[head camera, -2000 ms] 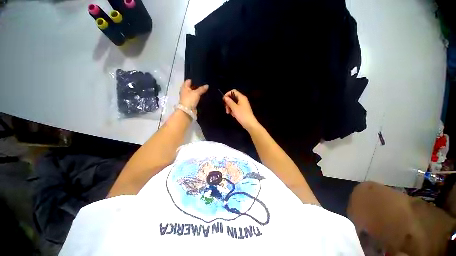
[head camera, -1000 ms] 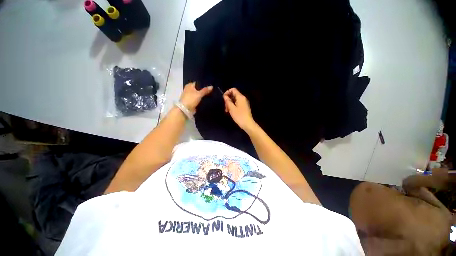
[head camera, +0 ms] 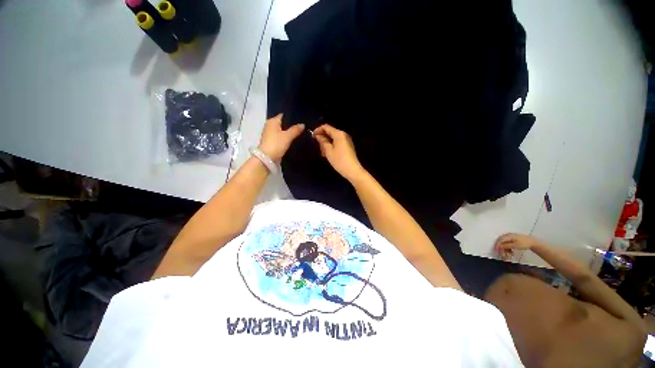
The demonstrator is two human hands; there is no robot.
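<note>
A large layered pile of black cut cloth pieces (head camera: 416, 93) lies on the white table in front of me. My left hand (head camera: 279, 140) is at the pile's near left part, thumb out to the right and fingers on or in the cloth; what it pinches is hidden against the black. My right hand (head camera: 335, 149) is just right of it, thumb and fingertips pinched on a small thin thing with a light glint (head camera: 311, 132). The fingertips of both hands are close together. I cannot tell what the small thing is.
A clear plastic bag of black pieces (head camera: 195, 126) lies left of the cloth. Dark thread cones (head camera: 176, 25) stand upper left. A small dark and reddish stick (head camera: 548, 202) lies right of the cloth. Another person's hand (head camera: 513, 245) is at the table's near right edge. Grey cloth (head camera: 108, 266) hangs lower left.
My right hand has moved slightly left, closer to my left hand's fingertips. My left hand has shifted slightly right since the first frame. The other person's hand has come to the table edge.
</note>
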